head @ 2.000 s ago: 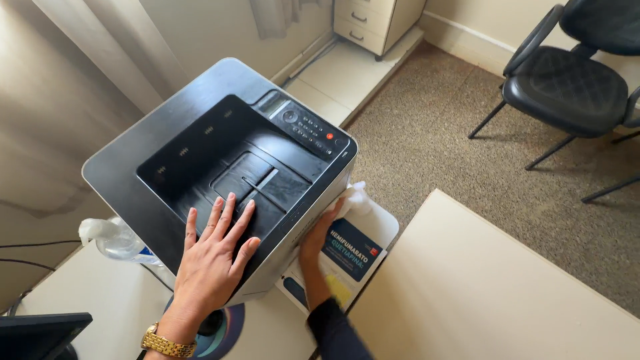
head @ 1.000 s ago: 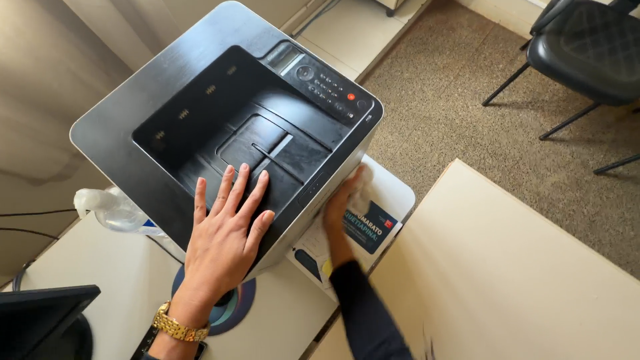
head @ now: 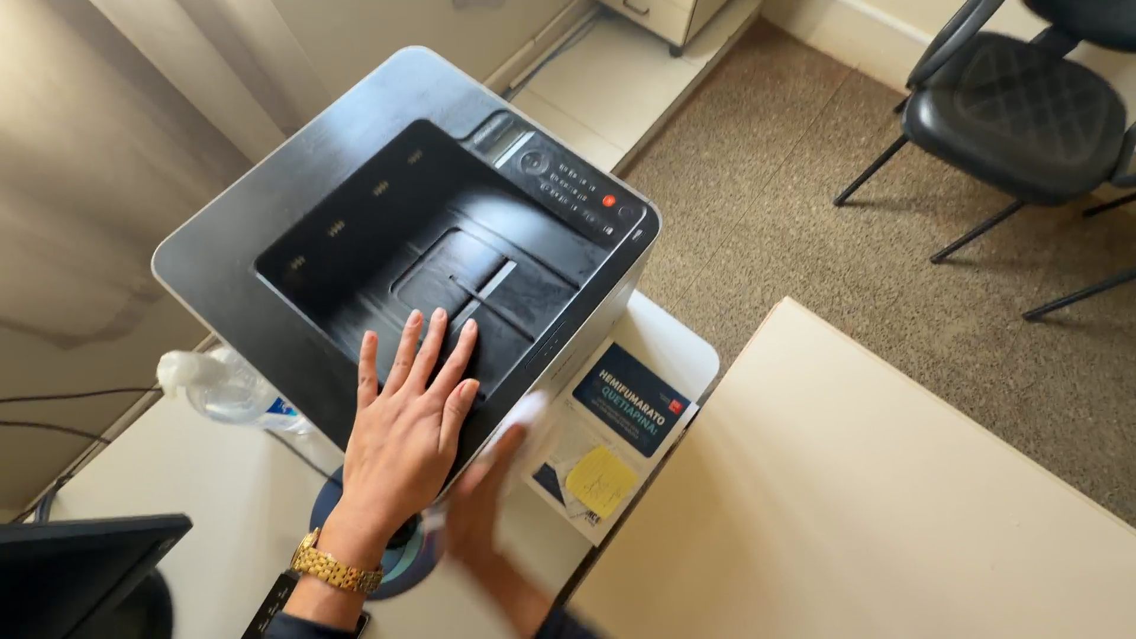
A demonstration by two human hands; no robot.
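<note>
A black-topped laser printer (head: 293,204) with a control panel stands on the desk. My left hand (head: 408,426), a gold-coloured watch at its wrist, lies with spread fingers on the near edge of the printer's output tray (head: 524,306). My right hand (head: 484,497) is blurred beside the printer's front side, low down. Something white, perhaps a cloth or tissue (head: 525,413), shows at its fingertips, partly hidden and smeared by motion. Right of that hand a printed leaflet (head: 626,399) and a yellow sticky note (head: 601,480) lie by the printer's base.
A clear plastic bottle (head: 231,390) lies or leans left of the printer, near black cables. A dark monitor (head: 89,568) is at the lower left. Behind my left hand is a round blue mouse pad (head: 408,568). A cream tabletop (head: 852,497) adjoins at right, a black chair (head: 1016,115) beyond.
My right hand has moved along the printer's front side toward its near corner, uncovering more of the leaflet. My left hand stays on the output tray's edge.
</note>
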